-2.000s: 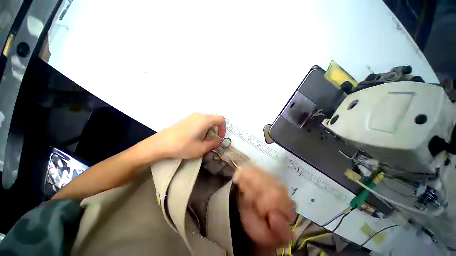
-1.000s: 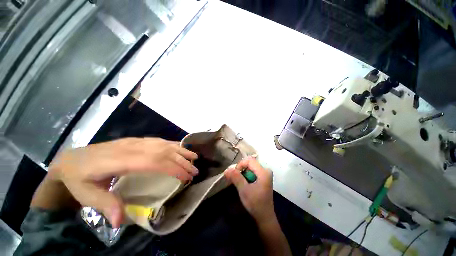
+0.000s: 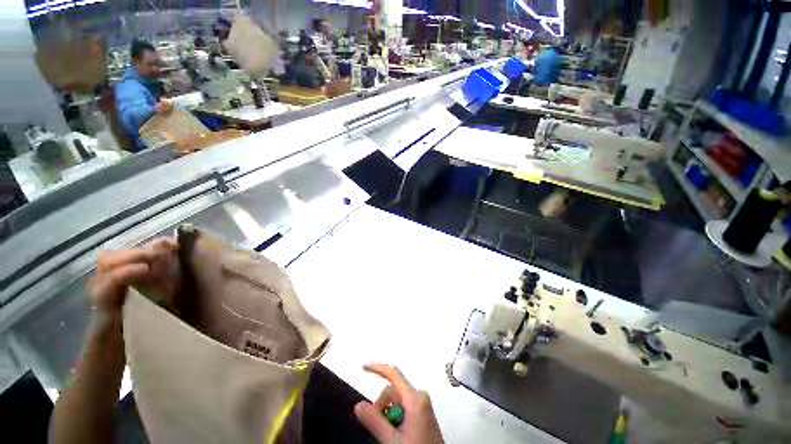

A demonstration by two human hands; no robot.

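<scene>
The beige bag (image 3: 212, 381) is held up on the left, its mouth open towards me. Stitched inner layers and a small printed label show inside, and yellow binding runs down its right seam. My left hand (image 3: 134, 269) grips the bag's rim at its upper left; some fingers are hidden inside the mouth. My right hand (image 3: 401, 414) is right of the bag, apart from it, near the table edge. It holds a small tool by its green handle (image 3: 395, 414), with the index finger extended. The tool's shaft cannot be made out.
The cream sewing machine (image 3: 607, 347) stands on the white table (image 3: 373, 286) at the right, with a green-handled item (image 3: 619, 427) beside it. A metal chute (image 3: 286, 195) runs behind the table. A person in blue (image 3: 134, 100) sits beyond it. Thread cones (image 3: 753, 221) stand far right.
The view has tilted up to the factory floor. The bag is now raised at the left in my left hand. My right hand has come off the bag's edge, still with the green handle.
</scene>
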